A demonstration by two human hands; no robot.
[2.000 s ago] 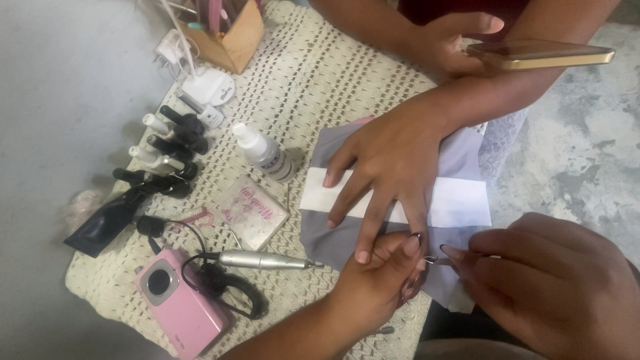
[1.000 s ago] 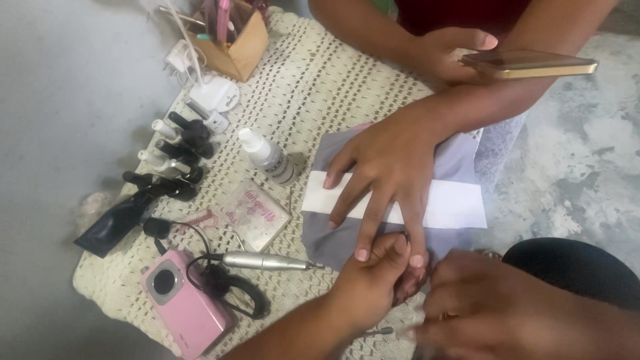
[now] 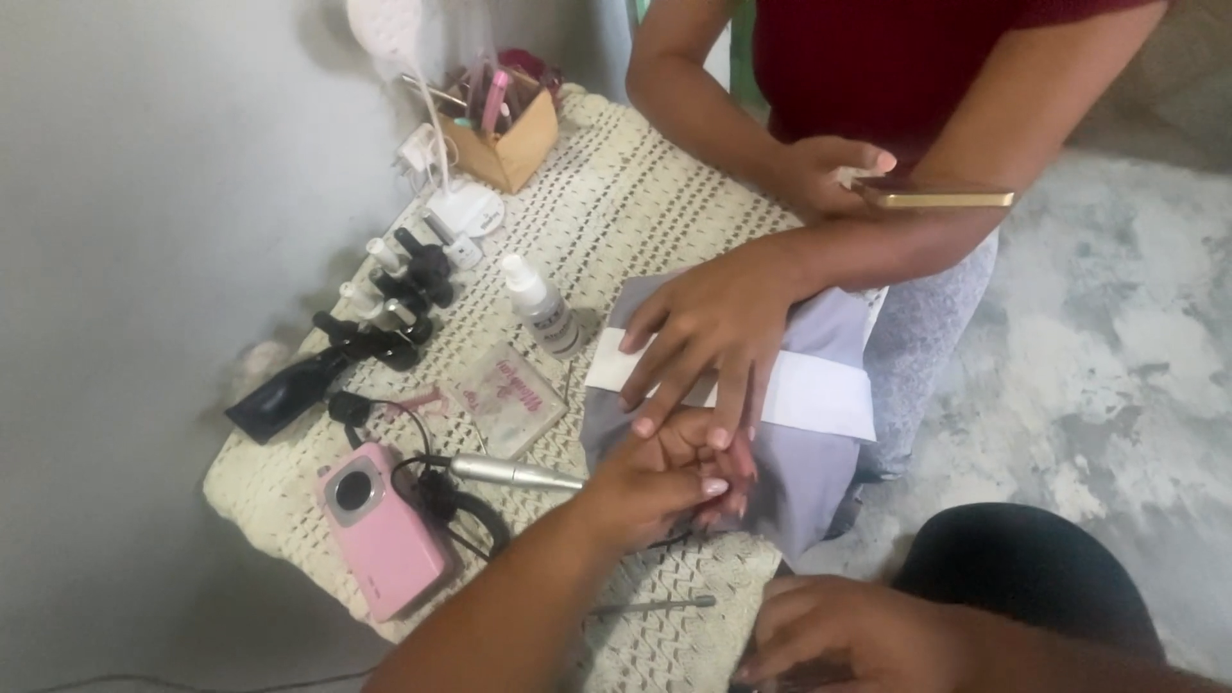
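My left hand [image 3: 664,481] lies under the fingertips of another person's hand [image 3: 717,332], with its fingers curled beneath them. That hand rests palm down on a grey cloth [image 3: 616,423] with a white strip [image 3: 818,395] across it. My right hand [image 3: 828,626] is low at the table's front edge, away from the other hand; its fingers are partly hidden, and what it holds cannot be made out. A silver nail drill handpiece [image 3: 515,472] lies left of my left hand. A thin metal tool [image 3: 664,604] lies on the crocheted tablecloth [image 3: 626,654] between my forearms.
A pink drill control unit [image 3: 385,539], a black tube [image 3: 289,395], nail polish bottles [image 3: 399,289], a clear spray bottle [image 3: 544,313] and a small packet [image 3: 515,399] stand or lie at left. Behind are a white lamp base [image 3: 467,207] and a wooden box [image 3: 510,144]. The other person holds a phone [image 3: 938,197].
My right hand has moved away from the other person's fingertips, down to the table's front edge. Two seconds ago it held a thin metal tool there. The view has shifted.
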